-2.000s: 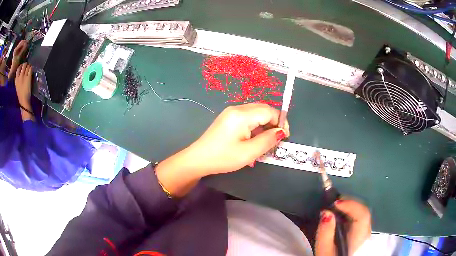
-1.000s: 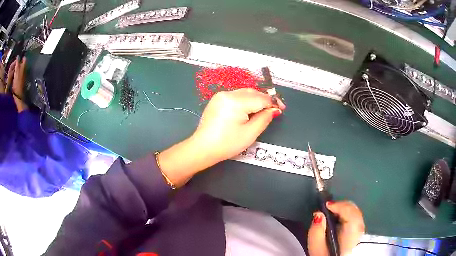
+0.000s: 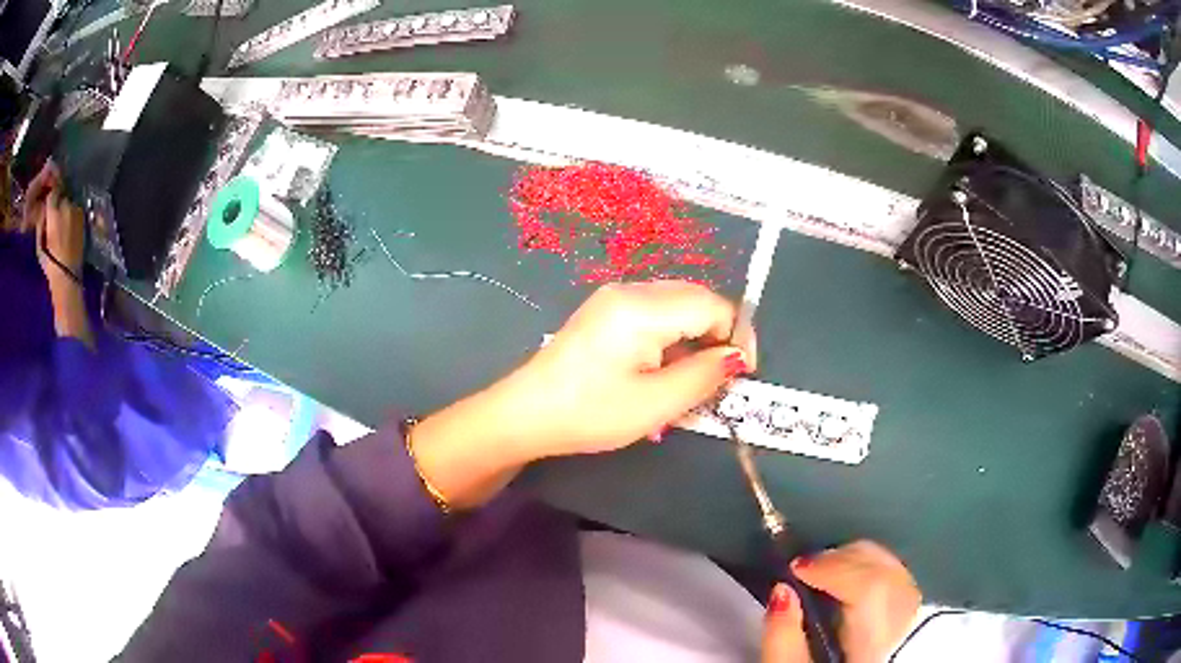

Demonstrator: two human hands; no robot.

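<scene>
A strip circuit board (image 3: pixel 809 421) lies on the green mat, its left part hidden under my left hand. My left hand (image 3: pixel 622 369) is over the board and holds tweezers (image 3: pixel 762 272) that stand up bright; their lower tips are hidden by the fingers. My right hand (image 3: pixel 848 602) holds a soldering iron (image 3: pixel 764 499) by its black handle, with the tip at the board near my left fingers. Whether the tip touches the board cannot be told. A loose pile of red wire pieces (image 3: pixel 602 214) lies beyond my left hand.
A white rail (image 3: pixel 829 201) crosses the bench beyond the red pile, with a stack of strip boards (image 3: pixel 376 106) at its left. A fan (image 3: pixel 1010 266) stands right, a dark holder (image 3: pixel 1129 486) far right. A solder spool (image 3: pixel 253 223) and black pieces (image 3: pixel 332 240) lie left. A person in blue (image 3: pixel 97 402) is alongside.
My left hand moved from beside the red pile back down over the board, and the tweezers are upright again. The soldering iron moved left along the board towards my left fingers.
</scene>
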